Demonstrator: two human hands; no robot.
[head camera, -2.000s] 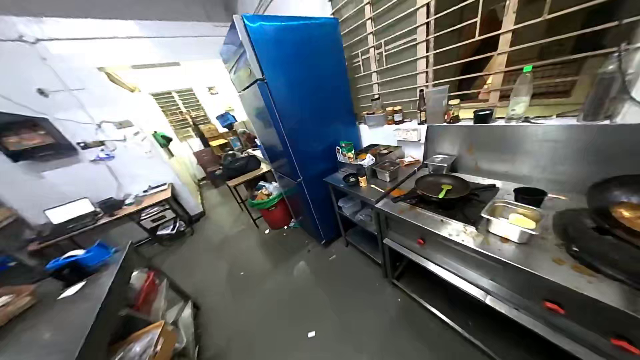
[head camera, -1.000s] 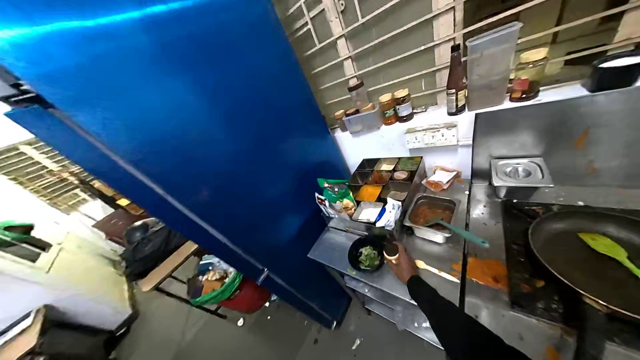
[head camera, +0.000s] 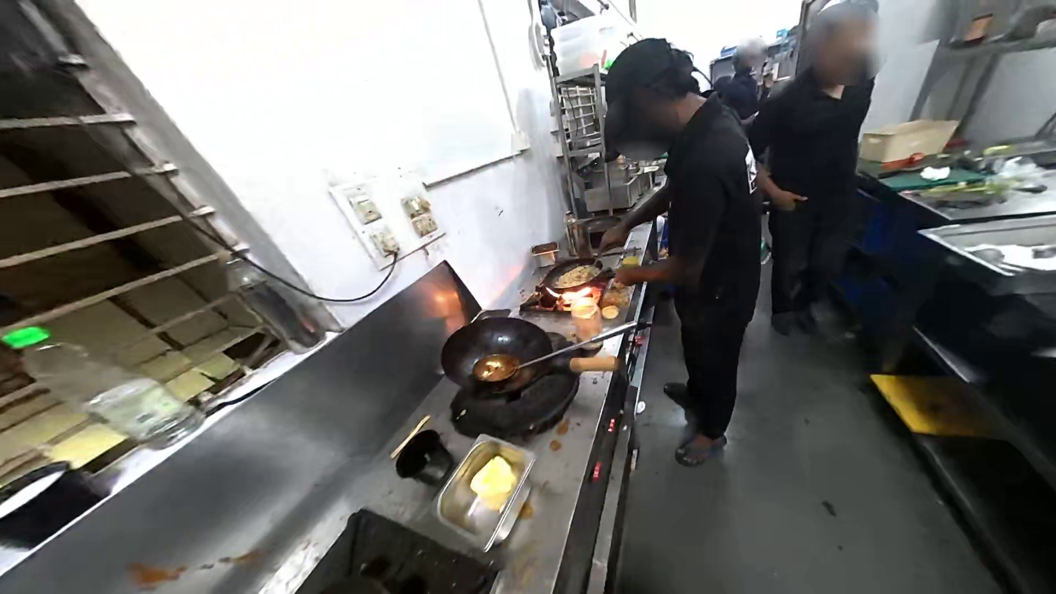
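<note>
Neither my left hand nor my right hand shows in the head view now. On the steel counter a black wok (head camera: 487, 351) with a wooden handle stands on a burner, a ladle (head camera: 569, 346) resting in it over some brown liquid. In front of it a steel pan (head camera: 478, 507) holds a yellow block (head camera: 493, 480), with a black cup (head camera: 424, 456) to its left. Farther along, a co-worker in black (head camera: 714, 190) holds a frying pan (head camera: 573, 275) of food over flames. An orange-filled jar (head camera: 586, 320) stands between the wok and that pan.
Two more people stand beyond, one in black (head camera: 817, 140) in the aisle. A second worktop (head camera: 965, 202) runs along the right, with a yellow board (head camera: 932, 404) low beneath it. A plastic bottle (head camera: 124, 396) leans in view on the window ledge. A cable (head camera: 330, 299) hangs from the wall socket.
The view has swung right, from the blue refrigerator to the wok and co-workers. One second ago a hand of mine was at a small black bowl by the spice trays; it is now out of view.
</note>
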